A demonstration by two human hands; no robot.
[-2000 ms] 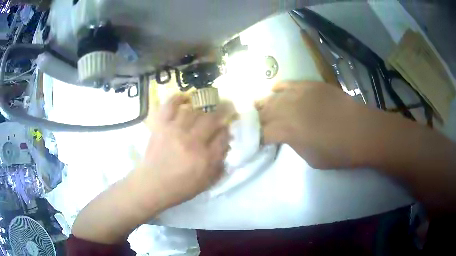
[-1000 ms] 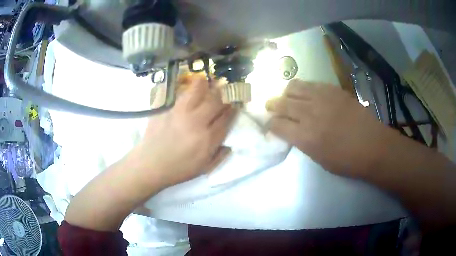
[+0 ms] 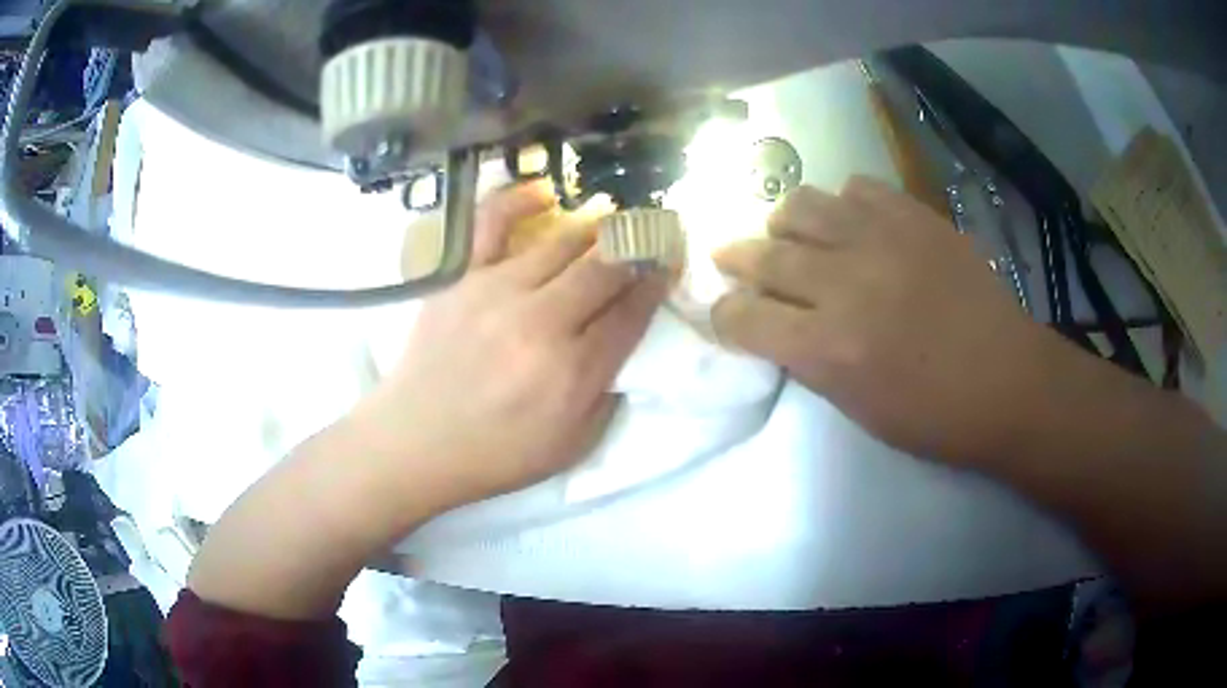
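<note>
A white fabric piece (image 3: 673, 383) lies on the white machine table under both hands, its curved edge towards me. My left hand (image 3: 518, 356) is on the cloth left of the ribbed cream knob (image 3: 642, 237), its fingertips close to the needle area and partly hidden by the machine. My right hand (image 3: 875, 316) pinches the cloth edge with bent fingers just right of the knob. The grey-white sewing machine head (image 3: 754, 54) crosses the top, with bright lamp glare at the needle that hides the presser foot.
Black-handled shears (image 3: 996, 148), slim silver tools and a brown strip (image 3: 899, 141) lie right of the machine. A tan card (image 3: 1164, 229) is at the far right. A curved grey bar (image 3: 242, 276) arches at the left. A fan (image 3: 51, 605) stands lower left. White cloth spills over the table's left edge.
The view has shifted, so the machine parts sit further right than in the oldest frame. My left fingers have spread and moved nearer the knob. The cloth lies flatter, its curved edge more visible.
</note>
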